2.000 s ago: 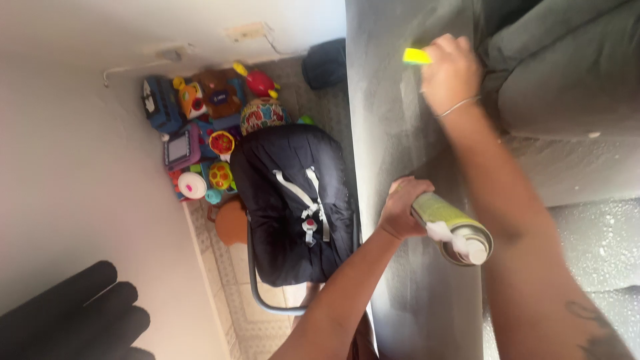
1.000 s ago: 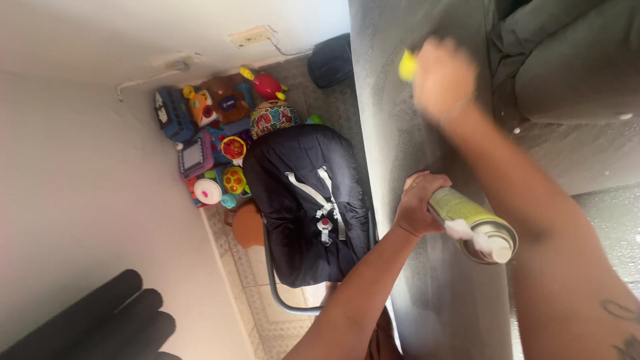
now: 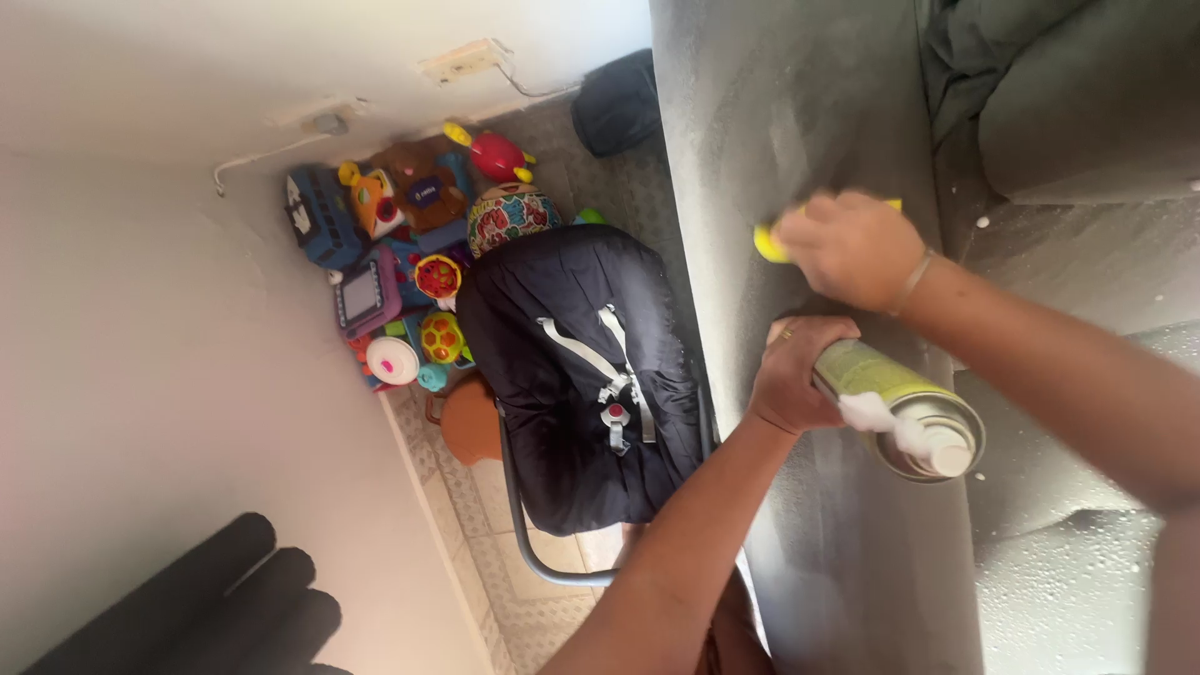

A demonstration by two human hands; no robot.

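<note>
My left hand (image 3: 806, 370) grips a green-yellow aerosol can (image 3: 881, 389), tilted with its nozzle end toward me and white foam clinging around the nozzle. Above it, my right hand (image 3: 853, 248) is closed around a small yellow object (image 3: 771, 246), perhaps a brush or sponge, mostly hidden by the fingers. That yellow object is against the grey upholstery of the sofa arm (image 3: 797, 112). Foam specks and droplets dot the grey seat cushion (image 3: 1059, 581) at the lower right.
A dark infant car seat (image 3: 572, 375) with pale straps stands on the tiled floor beside the sofa. Toys, including a teddy bear (image 3: 412, 187) and a patterned ball (image 3: 511, 217), lie by the wall. A dark bag (image 3: 617, 105) sits at the sofa's far end; a wall socket (image 3: 464, 61) is nearby.
My right hand has moved nearer to my left hand along the sofa arm, with the yellow object still in it. My left hand still holds the can.
</note>
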